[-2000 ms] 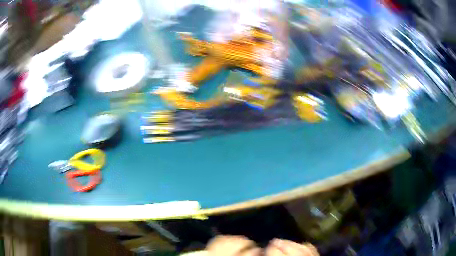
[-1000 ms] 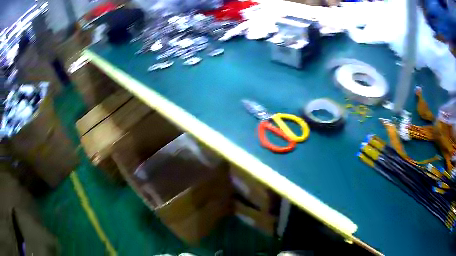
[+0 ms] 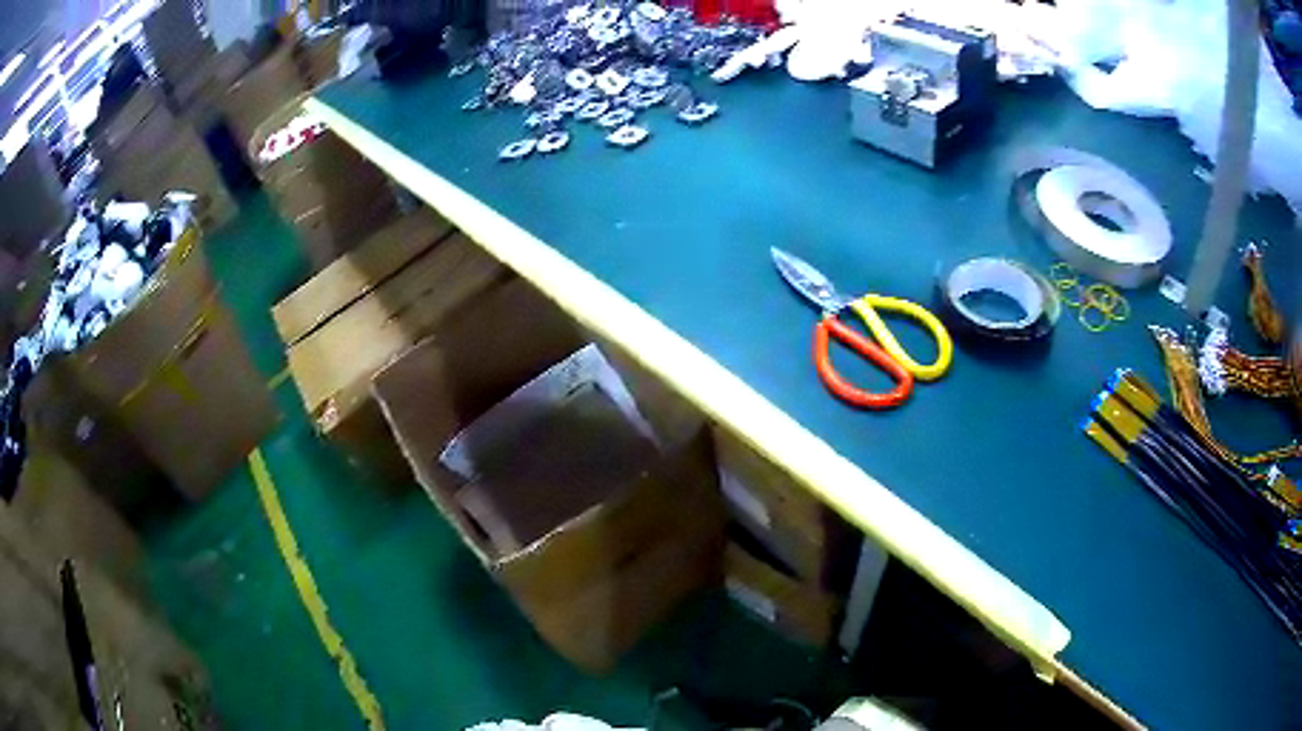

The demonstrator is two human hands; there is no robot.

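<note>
No hand of mine can be made out; small pale shapes at the bottom edge are cut off and unclear. Nearest on the bench are scissors with one red-orange and one yellow loop, blades pointing up-left. A black tape roll lies right of them, with yellow rubber bands beside it. A larger white tape roll lies behind. A bundle of black cables with yellow ends and blue tips runs off the right edge. Orange-yellow wire leads lie behind it.
The green bench mat has a pale yellow edge strip. A silver metal box and a loose pile of metal parts stand farther back. A pale upright post rises at right. Open cartons stand beneath on the green floor.
The view has swung left along the bench and sharpened, bringing in cartons and floor. Two bare hands seen earlier at the bottom edge are no longer distinguishable. The scissors and rolls appear undisturbed.
</note>
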